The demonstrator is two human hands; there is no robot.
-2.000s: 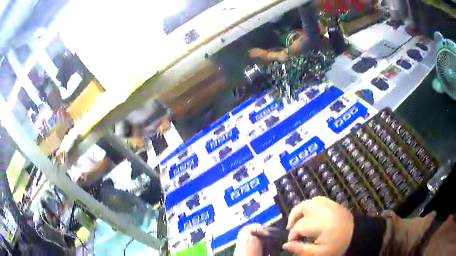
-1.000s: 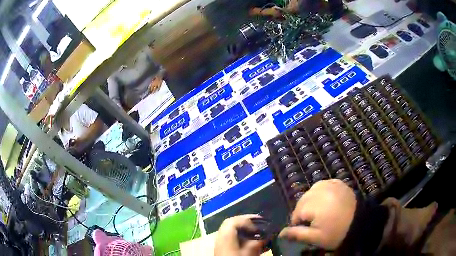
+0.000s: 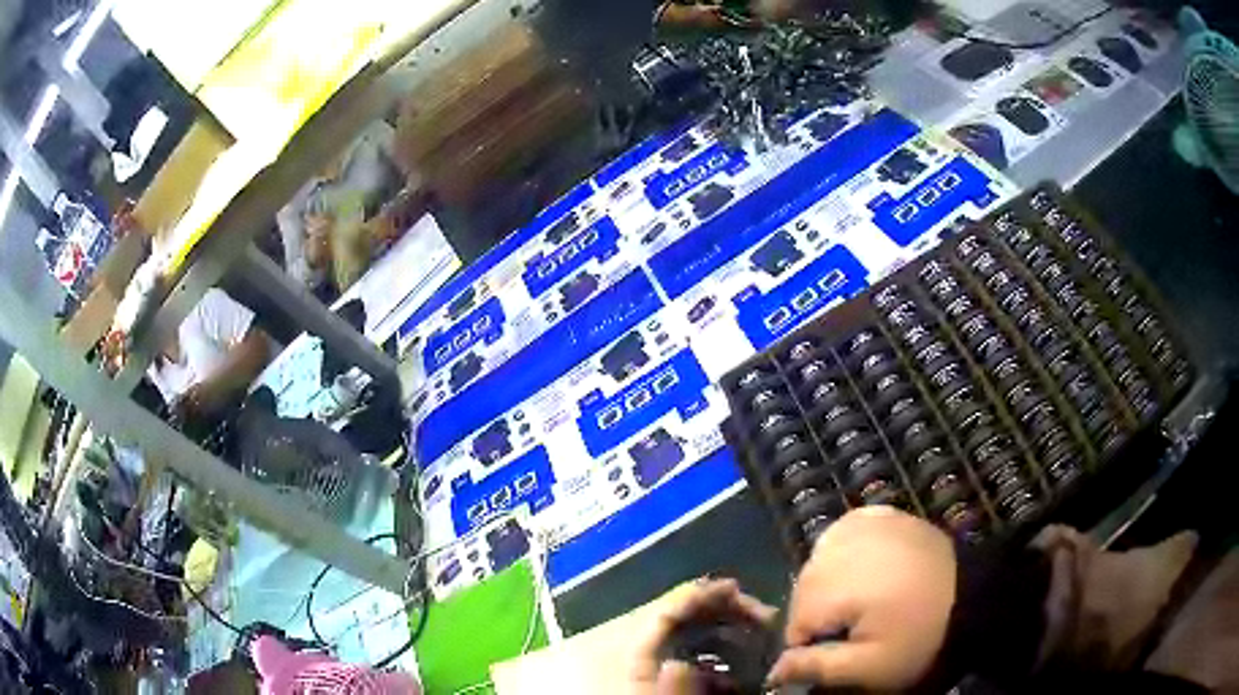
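My left hand (image 3: 669,644) is at the bottom edge, partly cut off, with its fingers around a round black glossy part (image 3: 712,652). My right hand (image 3: 876,597) is just to its right, its fingertips pinched together at the part's right side; a small dark thing shows between them, too blurred to name. The divided tray (image 3: 735,424), brown with many rows of round dark parts, lies on the bench just beyond my right hand. My right wrist and dark cuff overlap its near edge.
A blue-and-white printed sheet (image 3: 639,333) covers the middle of the bench. A green sheet (image 3: 478,627) lies at the near left, above a pink fan (image 3: 326,671). A pile of small dark parts (image 3: 795,75) is at the far side. A mint-green fan (image 3: 1213,102) stands right. People sit beyond the left frame.
My left hand has moved right, closer to my right hand, with the round part still in it. The view has shifted since the first frame, and the pink fan has come into view.
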